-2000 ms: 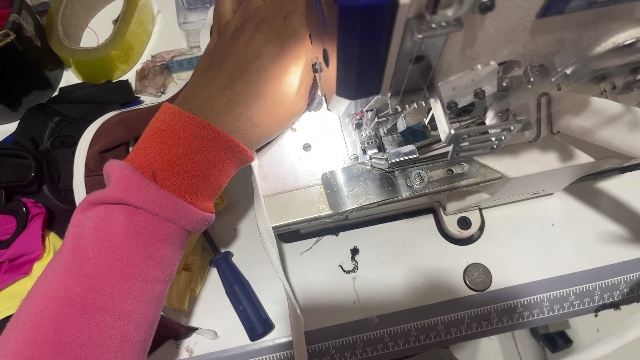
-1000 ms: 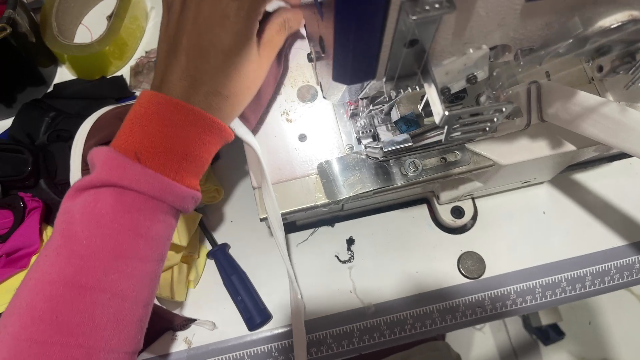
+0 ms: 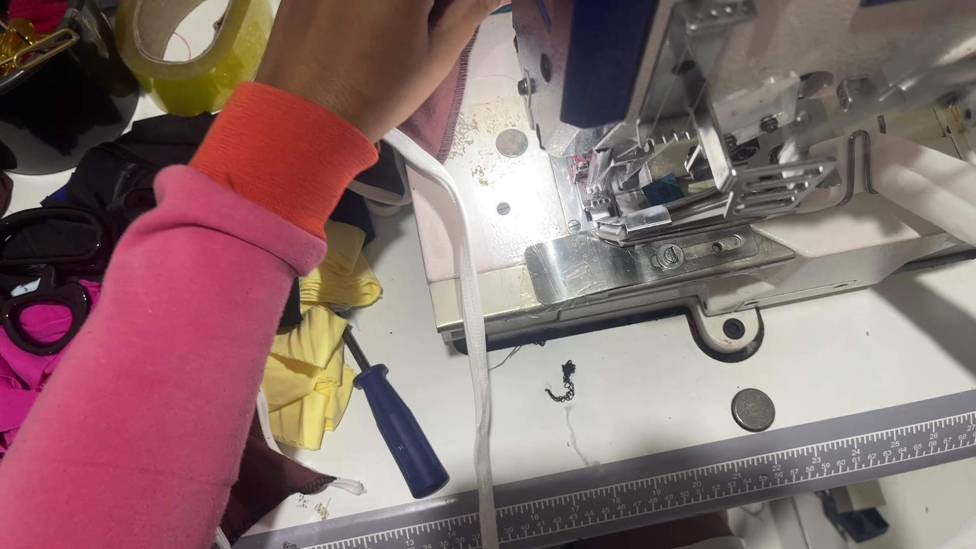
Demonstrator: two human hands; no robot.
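My left hand point(image 3: 381, 46) reaches past the top edge of the head view, left of the overlock sewing machine point(image 3: 488, 175); its fingertips are mostly out of frame. Brown fabric point(image 3: 442, 107) with an overcast edge hangs by the hand, and a white elastic band point(image 3: 467, 252) runs from beneath the wrist down over the machine's bed edge. Whether the fingers grip the cloth cannot be seen. The machine's presser foot area point(image 3: 602, 183) is lit, with nothing seen under it. My right hand is not in view.
A blue-handled screwdriver point(image 3: 400, 431) lies beside yellow fabric point(image 3: 313, 381). Black-handled scissors point(image 3: 46, 305) rest on the left over dark and magenta cloth. A tape roll point(image 3: 191, 76) stands at upper left. A metal disc point(image 3: 752, 409) and black thread scrap point(image 3: 564, 381) lie near the ruler strip point(image 3: 648, 484).
My left hand has moved up and away from the needle area, where it was two seconds ago. Brown fabric and more of the machine's bed now show beside it.
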